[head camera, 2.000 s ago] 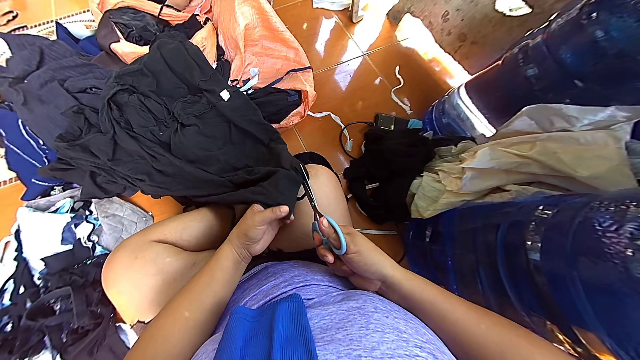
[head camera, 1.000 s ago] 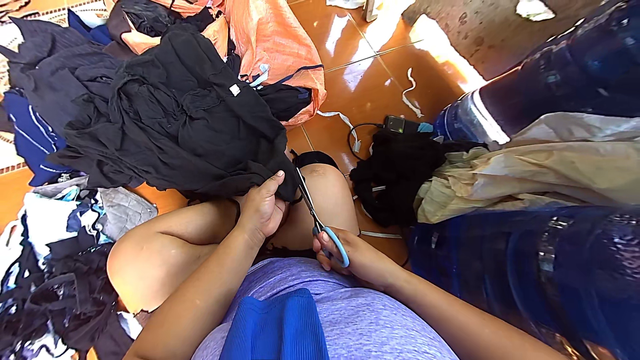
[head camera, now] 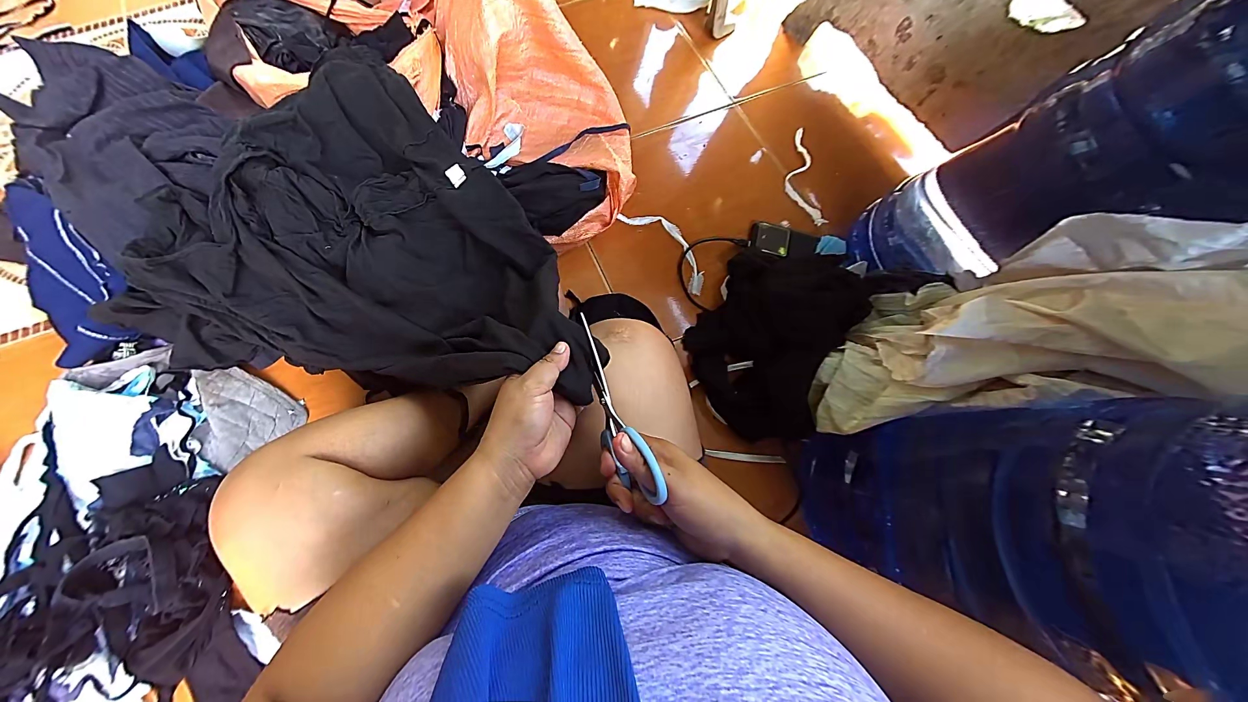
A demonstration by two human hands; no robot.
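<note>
A crumpled black cloth garment (head camera: pixel 361 224) with a small white tag spreads across my lap and the floor to the left. My left hand (head camera: pixel 534 414) pinches its lower right edge between thumb and fingers. In my right hand (head camera: pixel 658 487) is a pair of scissors (head camera: pixel 645 470) with light blue handles, the fingers in the loops. The blades point up and away, slightly parted, right beside the garment's edge at my left fingertips. Whether cloth lies between the blades cannot be told.
An orange woven sack (head camera: pixel 531 88) lies beyond the garment. Fabric scraps (head camera: pixel 127 575) are heaped at the lower left. On the right are large blue plastic bottles (head camera: pixel 975 517), beige cloth (head camera: pixel 1053 331), black cloth (head camera: pixel 770 341) and a small black device with a cable (head camera: pixel 785 240). White strips lie on the tiles.
The scissors' blades stand closer together than two seconds ago. Both hands stay near the same edge of the black garment.
</note>
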